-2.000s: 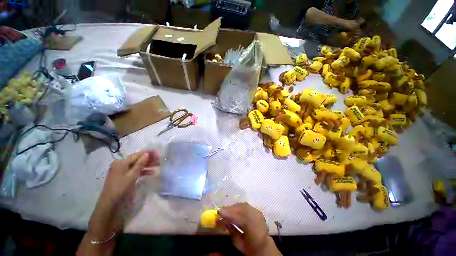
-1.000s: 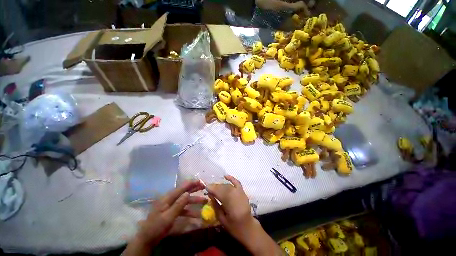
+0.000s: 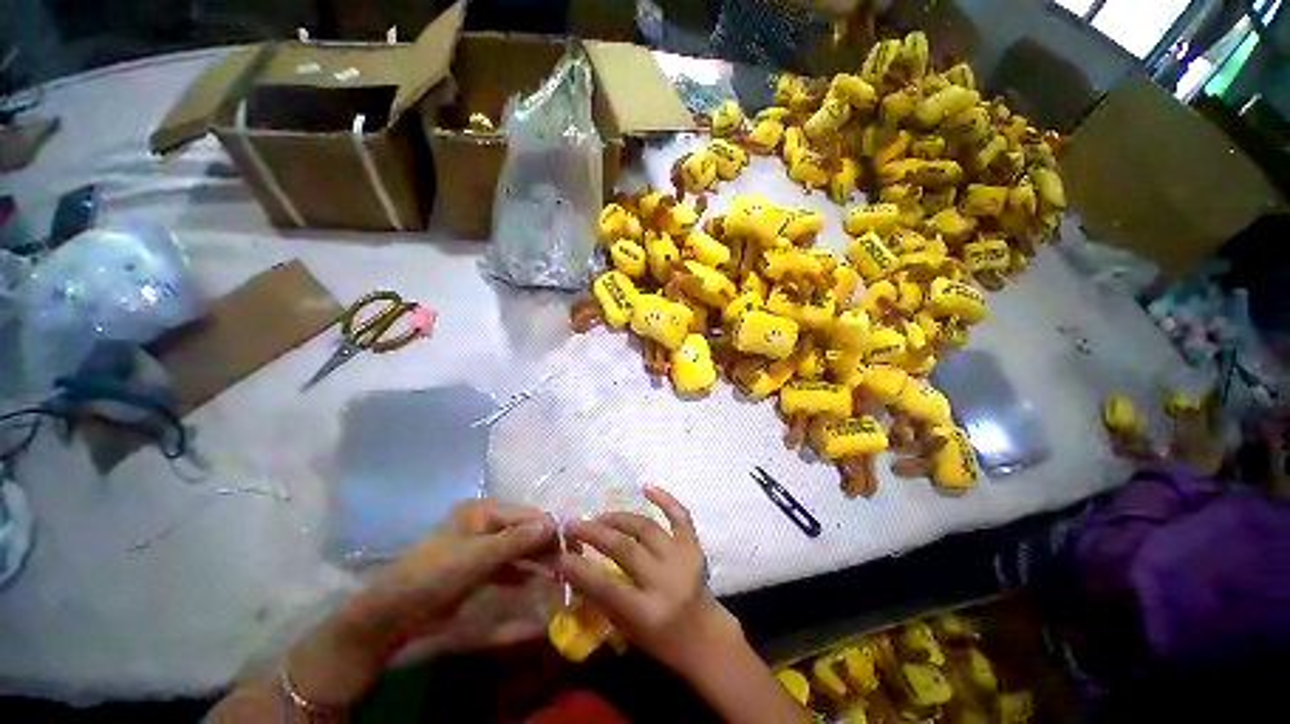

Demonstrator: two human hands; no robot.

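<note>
A yellow plush pendant (image 3: 577, 631) hangs below my fingers at the table's near edge, partly hidden by my right hand. A thin white cord (image 3: 567, 555) runs up from it between my fingertips. My left hand (image 3: 474, 559) pinches at the cord from the left. My right hand (image 3: 640, 569) is around the pendant's top and the cord, its fingers bent. The two hands nearly touch. Any ring at the toy's top is too blurred to tell.
Grey sheet (image 3: 410, 467) left of my hands; dark snips (image 3: 785, 502) to the right; scissors (image 3: 371, 331) further left. Large yellow toy pile (image 3: 835, 311) at right, clear bag (image 3: 546, 184) and open cartons (image 3: 323, 177) behind. Carton of toys (image 3: 913, 672) below the edge; purple-clothed person (image 3: 1153, 594) at right.
My left hand has come in from the left to meet my right hand at the cord. The fingertips are now closer together, and the view has swung right.
</note>
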